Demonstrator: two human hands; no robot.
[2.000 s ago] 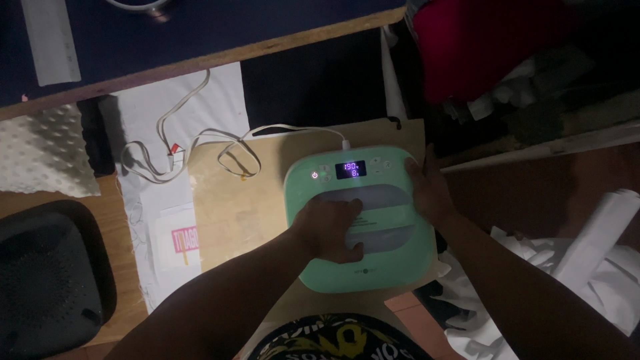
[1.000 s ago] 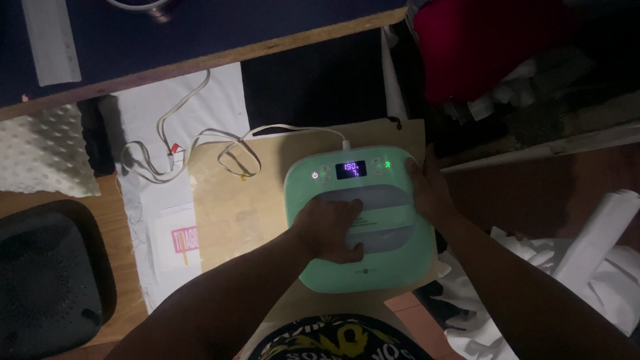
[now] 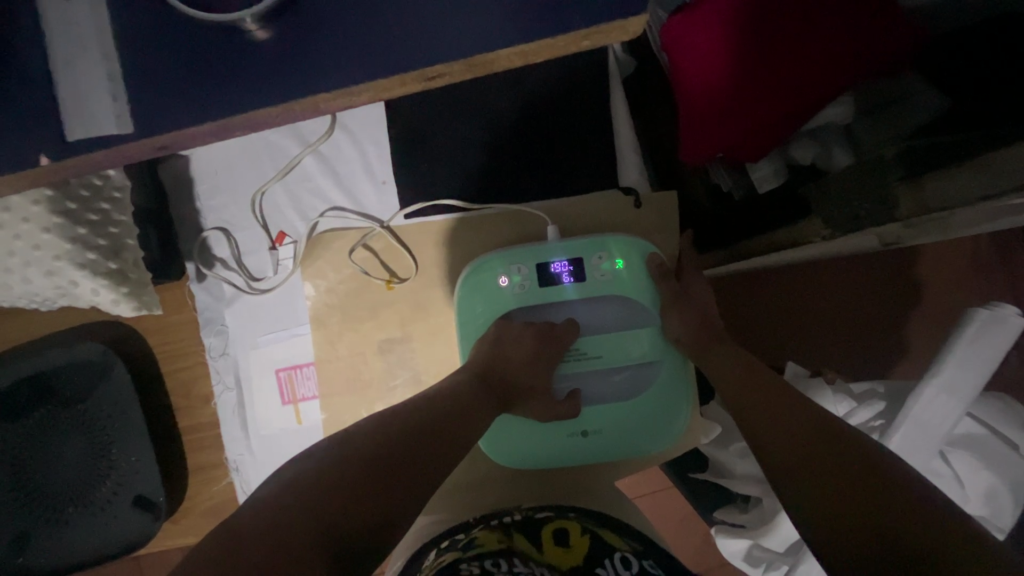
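Note:
A mint-green portable heat press (image 3: 588,444) with a lit display (image 3: 562,273) lies flat on a tan sheet (image 3: 376,336). My left hand (image 3: 524,364) is wrapped around its central handle, fingers and thumb over the grey recesses. My right hand (image 3: 684,304) rests against the press's upper right side; whether it grips the edge is hard to tell. Below the tan sheet is white fabric (image 3: 232,352), where a paper with a pink printed design (image 3: 296,384) partly shows. A pale power cord (image 3: 480,206) runs from the top of the press.
A dark blue table (image 3: 320,48) with a wooden edge crosses the top. At the lower left stands a dark plastic stool or lid (image 3: 72,448). Crumpled white material and a white roll (image 3: 952,384) lie at right, below red fabric (image 3: 768,72).
The lower number on the display has counted down, and a green light at the panel's right has come on since the oldest frame. Both hands have stayed in place.

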